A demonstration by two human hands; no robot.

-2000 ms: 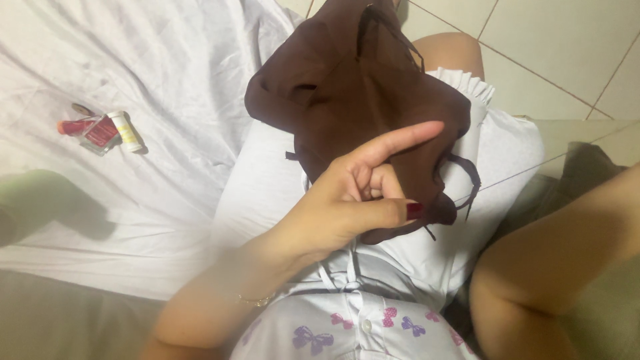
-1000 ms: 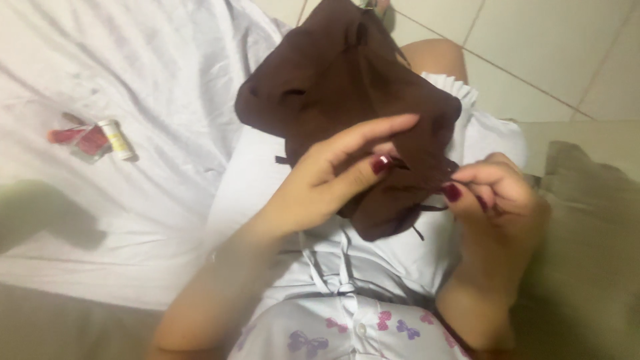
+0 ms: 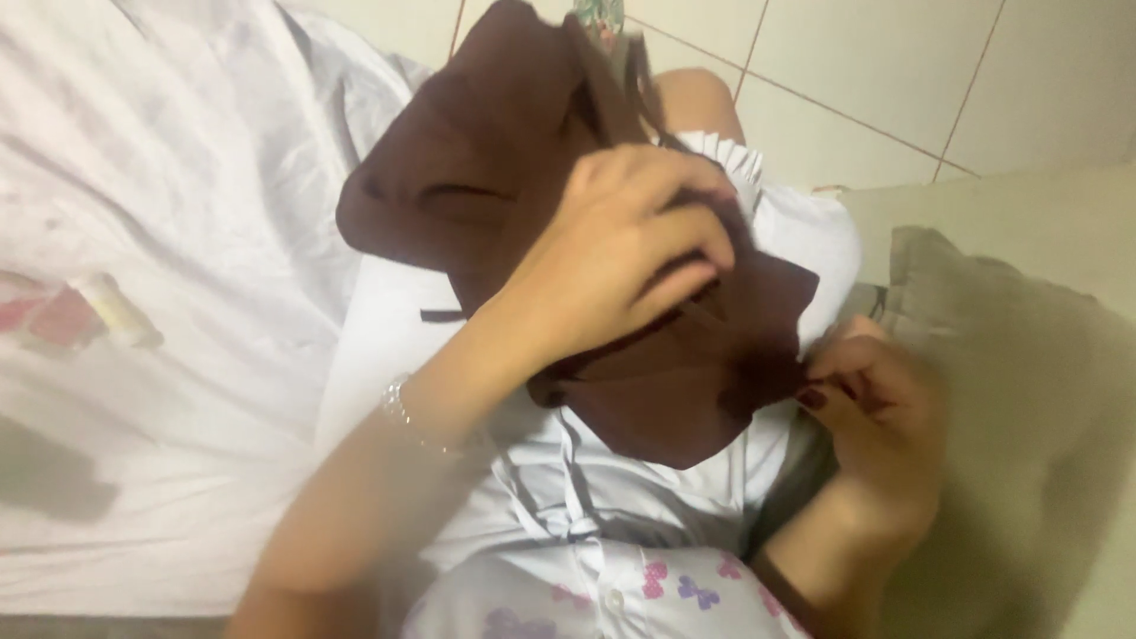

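Note:
A dark brown piece of fabric (image 3: 479,133) with narrow straps lies across my lap, over white shorts. My left hand (image 3: 648,235) rests on the middle of the fabric with its fingers curled; whether it pinches the cloth cannot be told. At the fabric's right edge, my right hand (image 3: 870,390) pinches the brown cloth between thumb and fingertips, and the cloth there is drawn out toward it. The fabric between the two hands is partly hidden and blurred.
On a white sheet (image 3: 204,177) at the left lie a pale spool-like cylinder (image 3: 115,311) and a small red item (image 3: 67,315). A grey-green cushion (image 3: 1003,355) is at the right. Tiled floor (image 3: 843,62) lies beyond my knee.
Two seconds ago my right hand was out of view; it came to the fabric's right side and now pulls the edge outward. My left hand has moved over the cloth and its fingers have curled.

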